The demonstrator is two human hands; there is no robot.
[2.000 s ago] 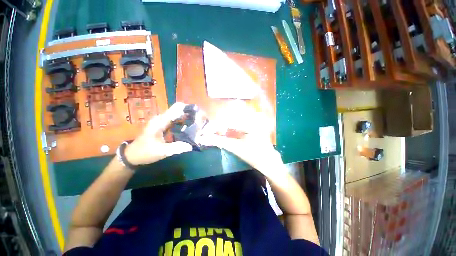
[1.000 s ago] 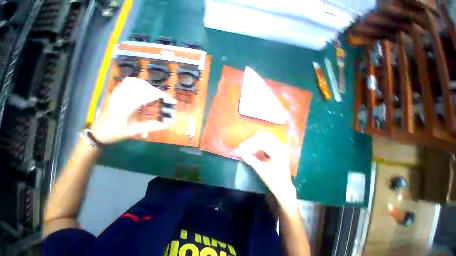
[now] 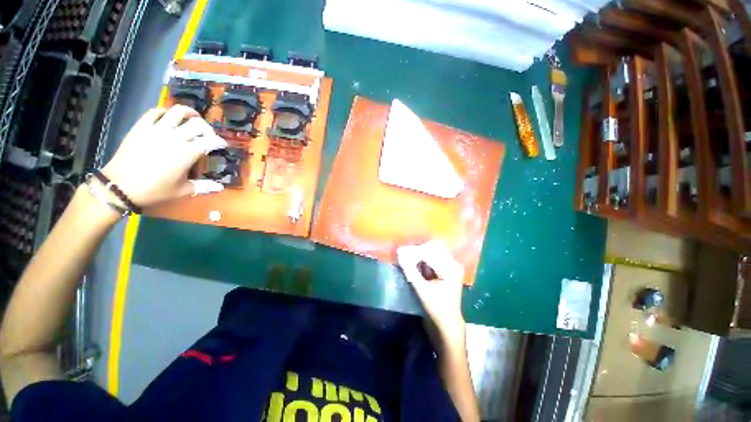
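My left hand (image 3: 169,161) is at the orange-brown fixture (image 3: 263,216), its fingers around a black housing (image 3: 224,167) in the front row. White fingertip covers show on it. Three black housings sit in the row behind, one of them at the right (image 3: 291,115), in front of the silver clamp bar (image 3: 247,72). My right hand (image 3: 435,272) is over the front edge of the reddish-orange work pad (image 3: 346,216), fingers curled around a small dark reddish piece (image 3: 426,269) that I cannot make out. A folded white wipe (image 3: 414,157) lies on the pad.
A craft knife (image 3: 524,125), a pale green strip (image 3: 543,122) and a brush (image 3: 558,105) lie right of the pad. Stacked brown fixtures (image 3: 650,140) stand at the right. A white foam stack (image 3: 445,29) is at the back. Black parts (image 3: 650,298) lie on the tan side shelf (image 3: 613,363).
My left hand has carried the black housing from over the pad to the fixture's front row. My right hand has stayed by the pad's front edge. The camera view has shifted.
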